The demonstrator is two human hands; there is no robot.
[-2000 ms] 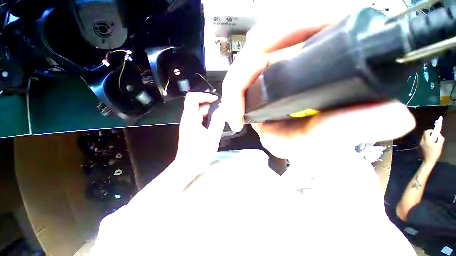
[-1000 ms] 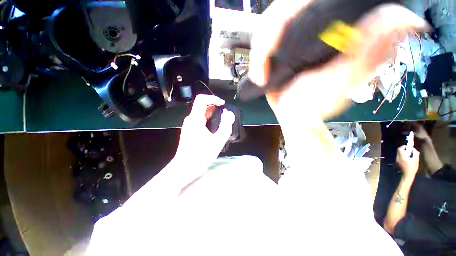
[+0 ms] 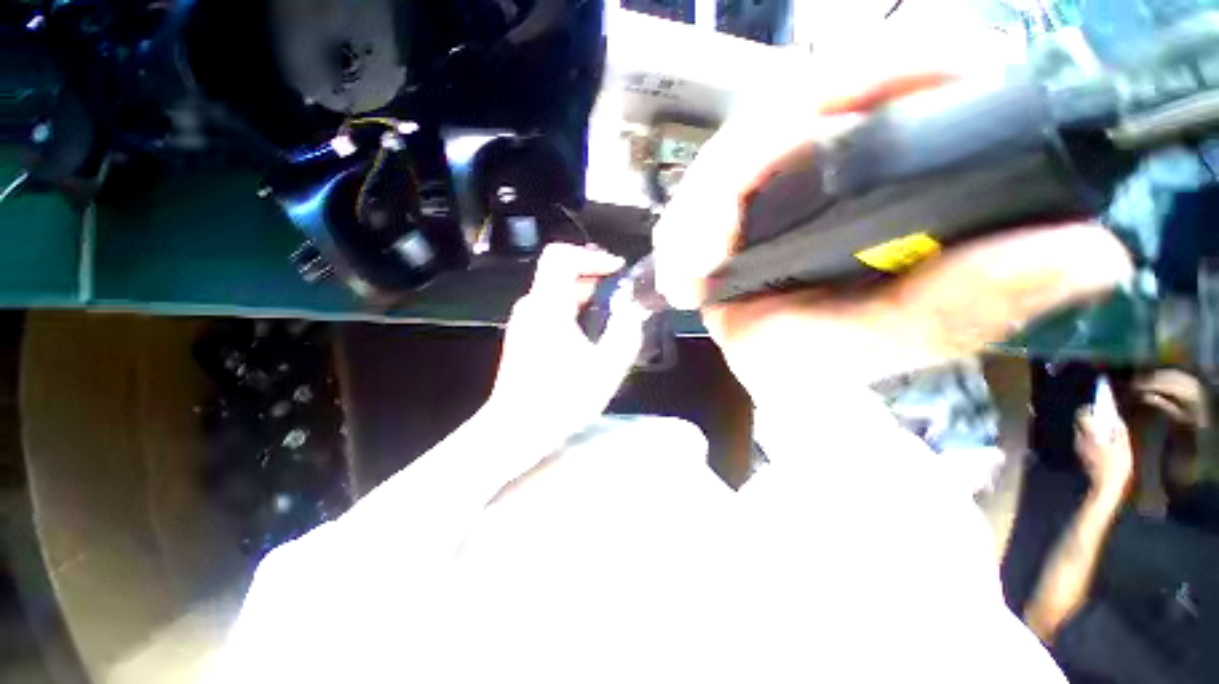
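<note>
My right hand (image 3: 802,281) is shut on a thick black electric screwdriver (image 3: 922,201) with a yellow label, held almost level. Its front end points left at my left hand; the tip is hidden by my fingers. My left hand (image 3: 568,327) holds a small dark housing (image 3: 604,297) at the bench edge, mostly covered by the fingers. Two open black housing cups (image 3: 388,227) with thin wires lie on the green mat (image 3: 161,254) to the left.
A grey disc-faced housing (image 3: 341,54) lies at upper left. A white screw feeder (image 3: 642,100) stands behind my hands. A carton (image 3: 107,441) below the edge holds dark parts. White parts (image 3: 949,408) show at lower right. Another person's arm (image 3: 1083,548) is at far right.
The screwdriver has swung from the feeder side down to the left hand, now lying nearly level. The left hand still holds the small housing. The view has shifted slightly.
</note>
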